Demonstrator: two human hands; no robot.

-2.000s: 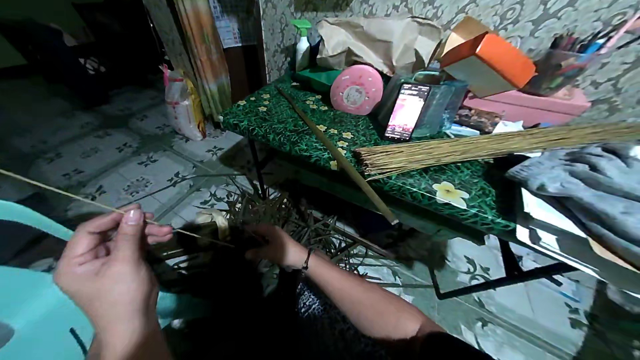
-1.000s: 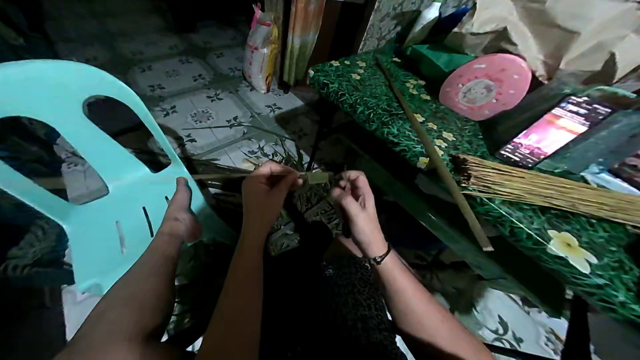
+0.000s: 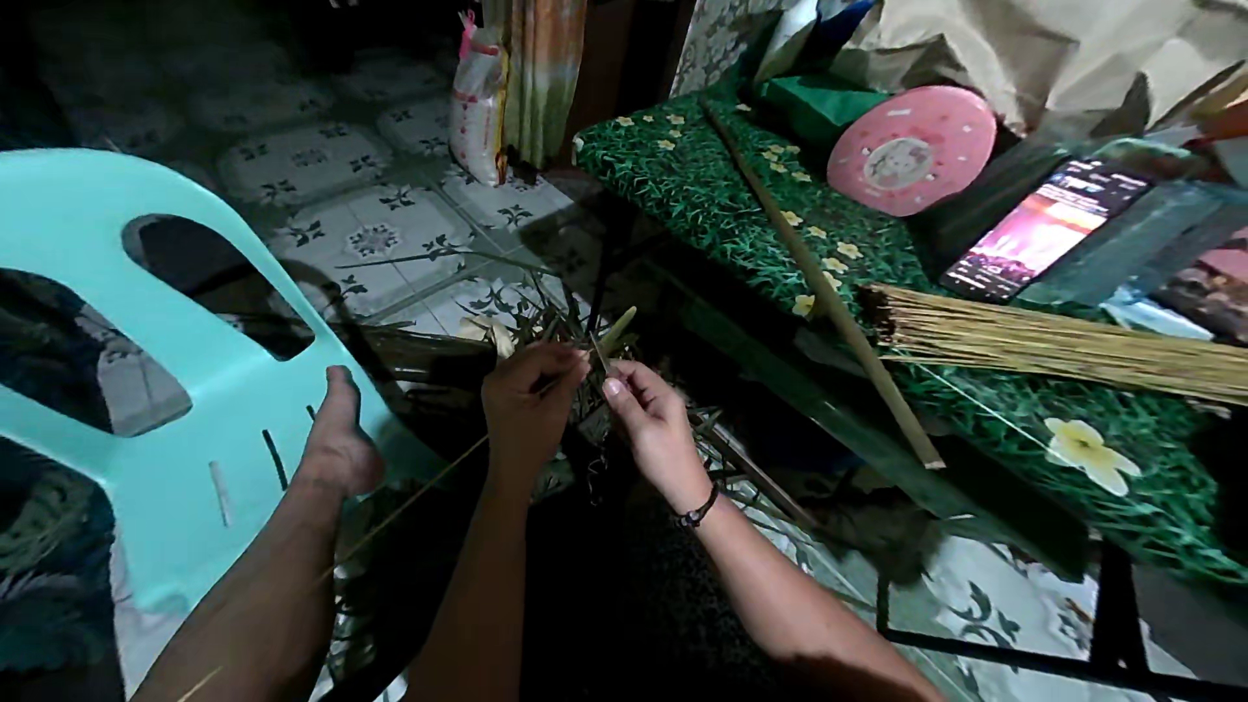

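Observation:
My left hand [image 3: 534, 385] pinches a thin plant strip [image 3: 429, 487], whose long end trails down toward the lower left past my forearm. Close beside it, my right hand [image 3: 643, 405] has thumb and finger closed on a small thin blade or strip [image 3: 598, 353]; which of the two cannot be told. Both hands are nearly touching, above a pile of leaf strips and scraps [image 3: 546, 317] on the floor. A bundle of thin brown sticks [image 3: 1053, 346] lies on the green table, and a long flat stick [image 3: 819, 283] lies left of the bundle, its near end past the table edge.
A mint plastic chair [image 3: 88, 214] stands at left, with my bare foot [image 3: 336, 448] resting on its seat. The table [image 3: 673, 195] at right holds a lit phone [image 3: 1048, 229], a pink round object [image 3: 912, 151] and crumpled brown paper [image 3: 955, 49]. A filled bag [image 3: 478, 117] stands by the curtain.
My hands were far apart two seconds ago, with a strip stretched from the left one; now they are close together. Since one second ago, the short flat piece between them has left that spot. The view has shifted left.

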